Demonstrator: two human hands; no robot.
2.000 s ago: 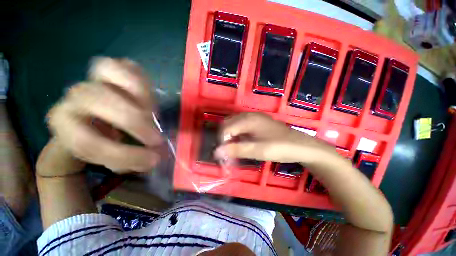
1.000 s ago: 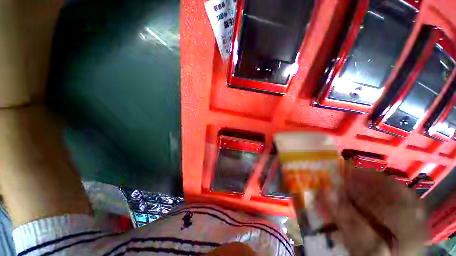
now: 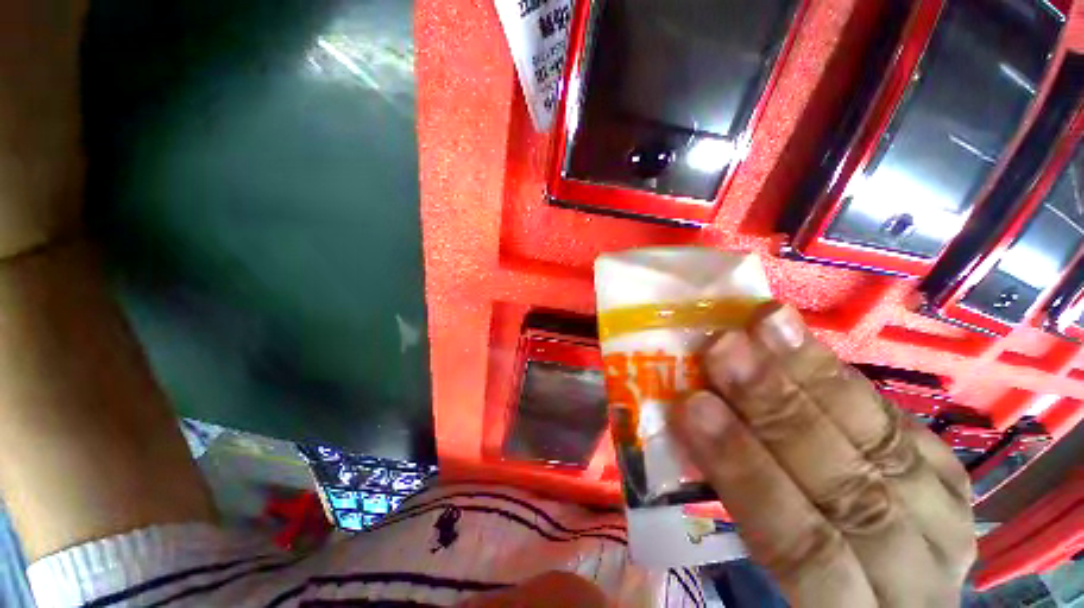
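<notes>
My right hand (image 3: 832,463) holds a white printed card (image 3: 678,285) with a yellow band and orange lettering over the near row of the tray. The red-orange foam tray (image 3: 464,238) holds phones with black glossy faces and red frames. One phone (image 3: 678,95) lies in the far row, another (image 3: 927,131) to its right. A phone (image 3: 553,404) in the near row is partly covered by the card. My left hand is out of the picture; only the left forearm (image 3: 95,392) shows at the left edge.
The dark green bench surface (image 3: 262,238) lies left of the tray. A white printed paper slip (image 3: 541,54) stands beside the top left phone. More red-orange foam shows at the lower right edge. Patterned blue and dark items (image 3: 363,487) lie below the bench edge.
The view has come closer to the tray. My right hand, earlier at the near row, now shows the card sharply, moved slightly left from a second ago. My left hand has left the picture.
</notes>
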